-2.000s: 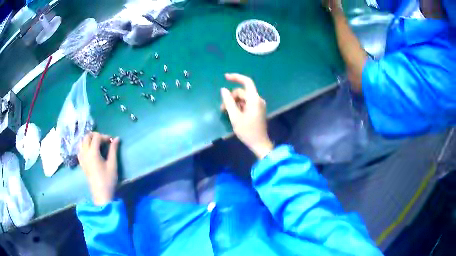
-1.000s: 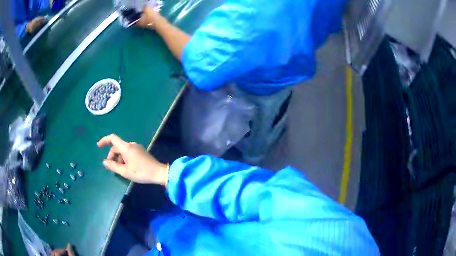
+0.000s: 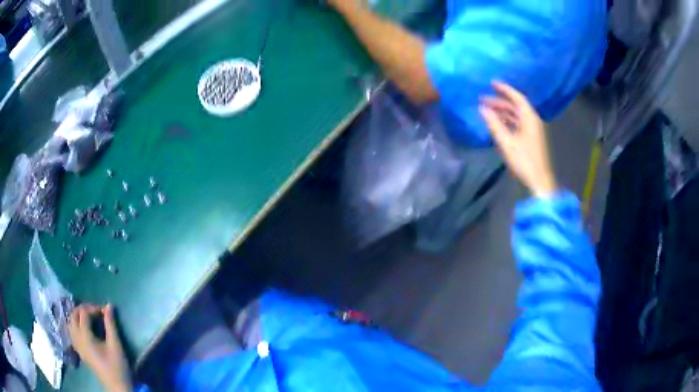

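Small dark metal screws [image 3: 90, 218] lie in a loose pile on the green bench top [image 3: 184, 184], with several standing singly beside it. A clear plastic bag [image 3: 50, 287] with dark parts lies at the left. My left hand [image 3: 96, 337] rests at the bench edge beside this bag, thumb and fingers curved apart; I see nothing clearly held. My right hand [image 3: 521, 134] is raised off the bench at the right, in front of another worker's blue sleeve, fingers apart and apparently empty. A round white dish [image 3: 229, 87] holds grey metal parts.
Bags of fasteners [image 3: 38, 191] and crumpled clear bags [image 3: 83, 126] lie at the back left. A white paper piece [image 3: 46, 354] is at lower left. Another worker in blue [image 3: 513, 61] sits at the right. A clear bag [image 3: 398, 172] hangs below the bench edge.
My right hand has moved from above the bench out to the right, past its edge, near the other worker. The view has swung right, then partly back. My left hand shows fully again.
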